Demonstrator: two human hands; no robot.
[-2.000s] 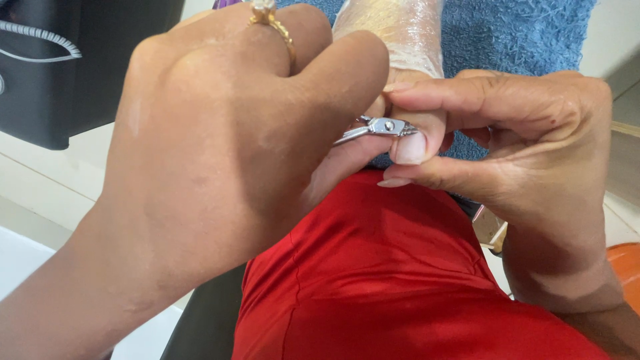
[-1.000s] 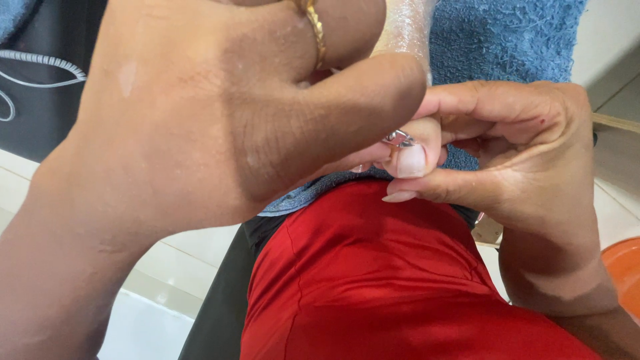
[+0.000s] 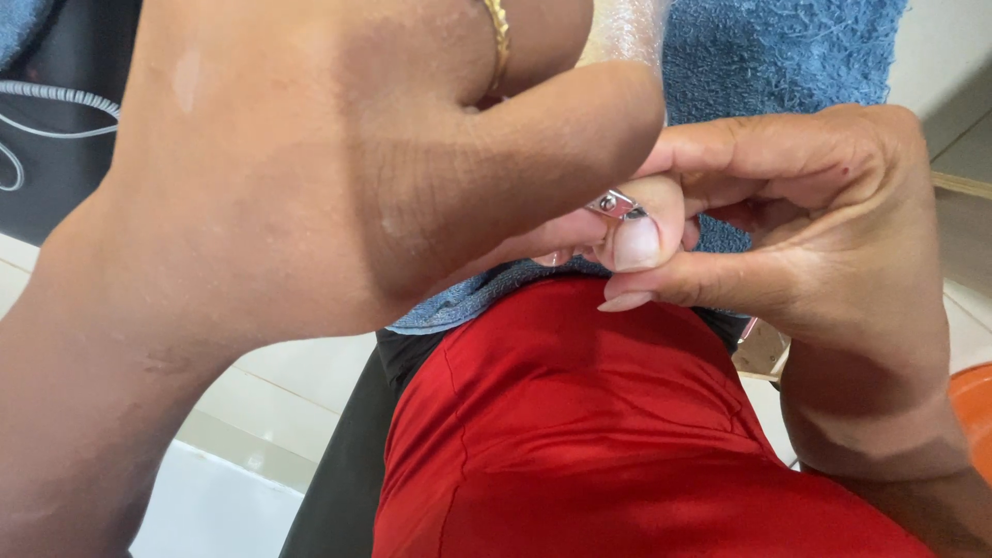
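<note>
My left hand [image 3: 310, 170], with a gold ring on one finger, is closed around metal cuticle nippers [image 3: 614, 204]; its fingers hide their handles. The jaws of the nippers touch the upper edge of the nail [image 3: 637, 244] on another person's big toe [image 3: 669, 209]. My right hand [image 3: 837, 225] grips that toe from the right, its thumb below the nail and its forefinger above. Part of a neighbouring toe shows to the left. Behind my left thumb, the foot is wrapped in clear plastic film [image 3: 632, 35].
A blue towel [image 3: 775, 58] lies beneath the foot, above red cloth [image 3: 589, 418] over a lap. A coiled white cord [image 3: 58, 93] rests on a black surface at left. Part of an orange container [image 3: 973, 411] shows at right, and pale floor tiles [image 3: 294, 372] below.
Since two seconds ago, my left hand has turned and come over the nippers, hiding more of them. The jaws have shifted to the nail's upper edge. My right hand keeps its hold on the toe.
</note>
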